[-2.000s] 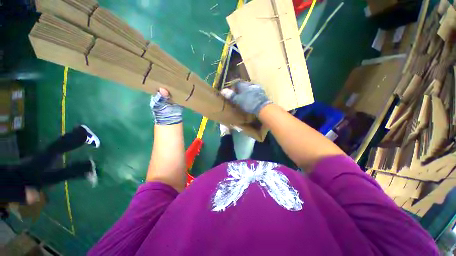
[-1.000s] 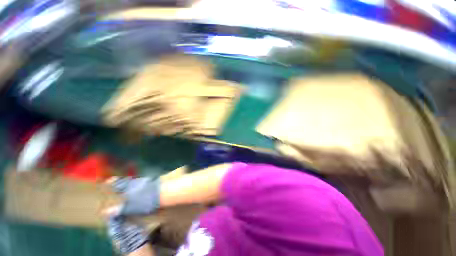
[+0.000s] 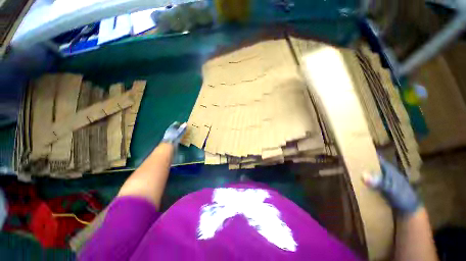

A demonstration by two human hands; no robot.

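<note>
My right hand (image 3: 398, 186), in a grey knit glove, grips a long tan cardboard strip bundle (image 3: 352, 127) near its lower end, thumb on the flat face. The bundle reaches up over the right part of the bench pile; its thickness is hard to tell. My left hand (image 3: 175, 133), in a grey glove, is at the lower left corner of a wide fanned pile of slotted strips (image 3: 250, 102). Its fingertips are at the pile's edge; whether they grip a strip cannot be told.
Another strip pile (image 3: 56, 117) lies at the left, one strip slanting across it. The green bench top (image 3: 163, 97) shows between the piles. A red object (image 3: 43, 224) is at lower left. A white shelf edge (image 3: 66, 25) runs along the top left. Upright strips stand at right.
The view has turned from the floor and scrap box to the bench. The hands, earlier together on a strip bundle, are now wide apart, the right one holding strips.
</note>
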